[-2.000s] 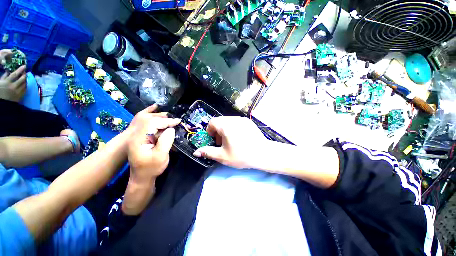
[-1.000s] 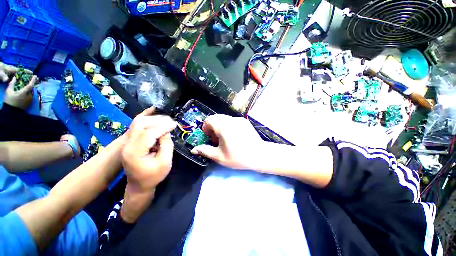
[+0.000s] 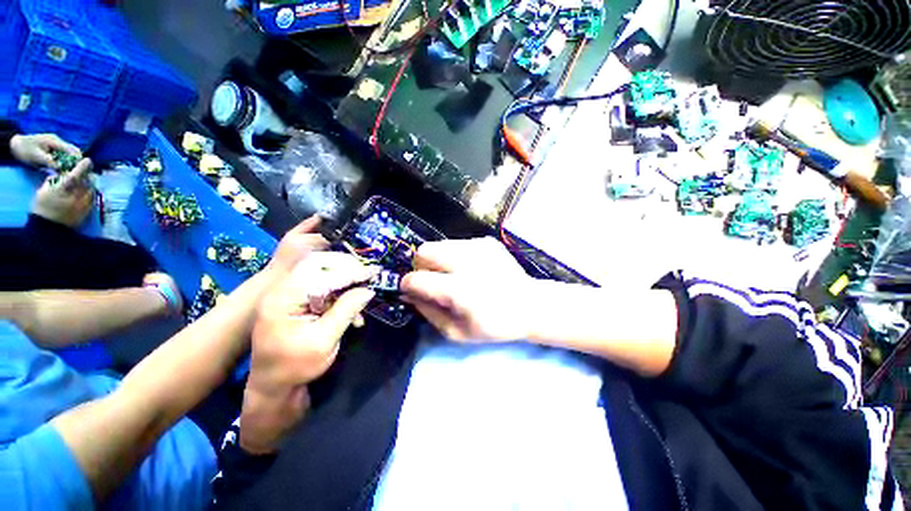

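Observation:
A black housing with a blue-lit board and thin wires inside lies at my lap. My right hand pinches a small circuit board over the housing's near part. My left hand has its thumb and finger closed at the left end of the same board. The fingertips hide part of the board and the wires. Another person's bare arm with a blue sleeve runs alongside my left hand, and its hand is partly hidden behind mine.
Green boards lie on the white sheet at right, near a wood-handled tool and a round fan grille. A blue tray with boards, a bottle and a plastic bag are at left. Another person's hands hold a board.
The small board, earlier lying flat and green under my right fingers, is now turned, showing a different face. My left hand has moved right to meet it. The view has shifted slightly.

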